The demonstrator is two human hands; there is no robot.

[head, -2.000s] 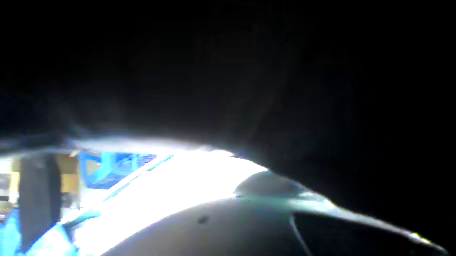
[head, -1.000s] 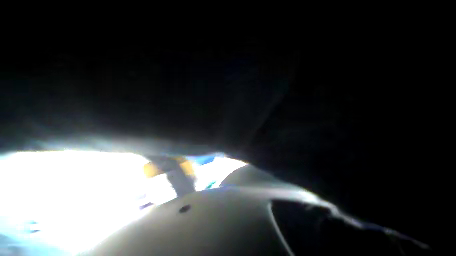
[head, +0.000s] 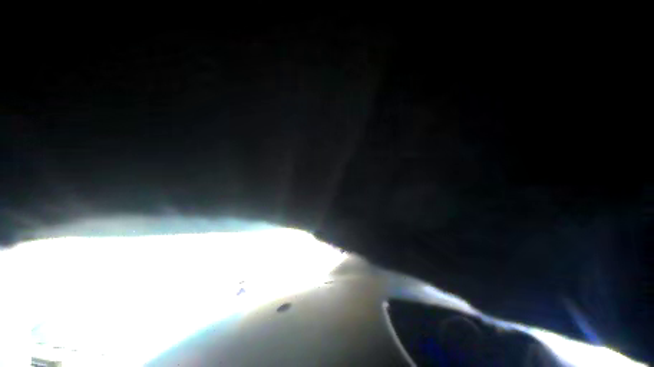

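Note:
Neither of my hands shows in the head view. A large, smooth, pale grey curved shape (head: 308,330) lies nearest, along the lower edge, with a small dark spot on it. It may be a part of the head gear; I cannot tell. A dark area with a pale curved rim (head: 459,337) adjoins it at the lower right. Black cover or shadow hides the whole upper part and the right side.
A glaring white overexposed area (head: 143,287) fills the lower left and hides most detail. A small greenish-grey striped detail (head: 46,362) shows at the bottom left edge. A faint blue streak lies at the lower right.
The blue and tan shapes seen earlier in the lit gap are out of sight, and white glare fills it. The pale curved shape has shifted a little.

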